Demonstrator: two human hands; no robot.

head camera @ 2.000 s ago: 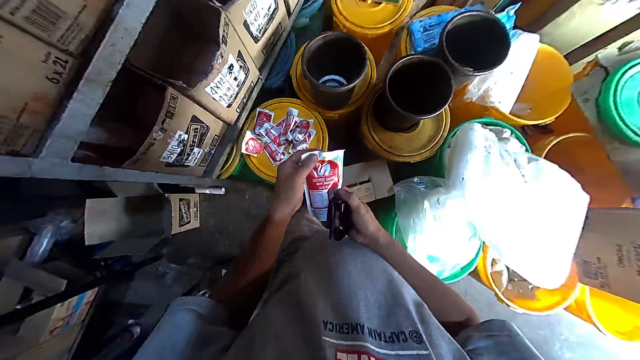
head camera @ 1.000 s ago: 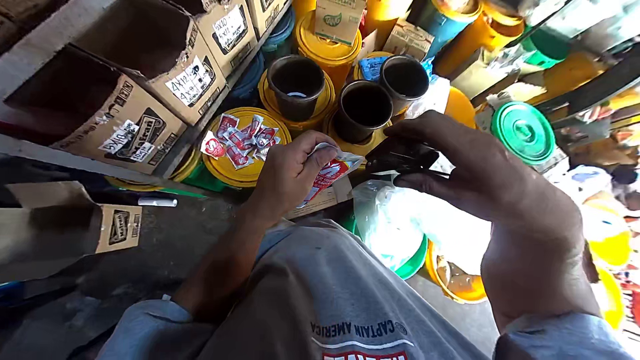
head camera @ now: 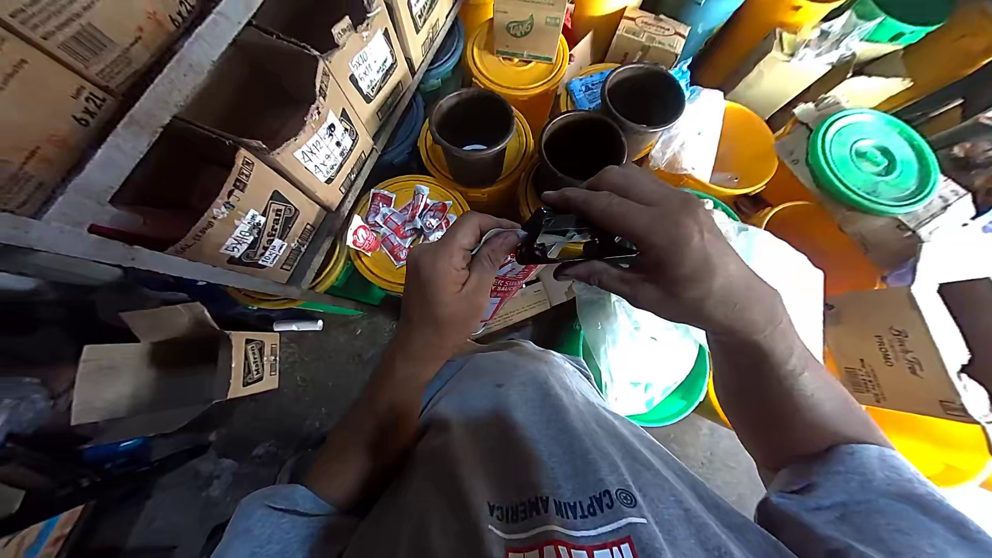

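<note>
My left hand [head camera: 465, 279] pinches the top edge of a red and white sauce pouch [head camera: 508, 285], which hangs down below its fingers. My right hand [head camera: 659, 240] grips a small black handheld tool [head camera: 570, 236], possibly a stapler; its near end meets the pouch edge at my left fingertips. Just behind my left hand, several small red and white packets [head camera: 399, 222] lie on a yellow bucket lid [head camera: 380, 267]. Part of the pouch is hidden behind my fingers and the tool.
Brown containers [head camera: 473, 136] stand on yellow lids ahead. Opened cardboard boxes [head camera: 256, 225] fill the shelf [head camera: 147, 116] at left. A clear plastic bag [head camera: 635, 349] lies over a green bucket [head camera: 674, 399] at right. A green lid [head camera: 873, 161] sits farther right; an opened carton [head camera: 155, 372] rests on the floor.
Two seconds ago both hands were lower, with the pouch upright and the black tool below it. Both have risen, and the tool now meets the pouch edge. The view has shifted.
</note>
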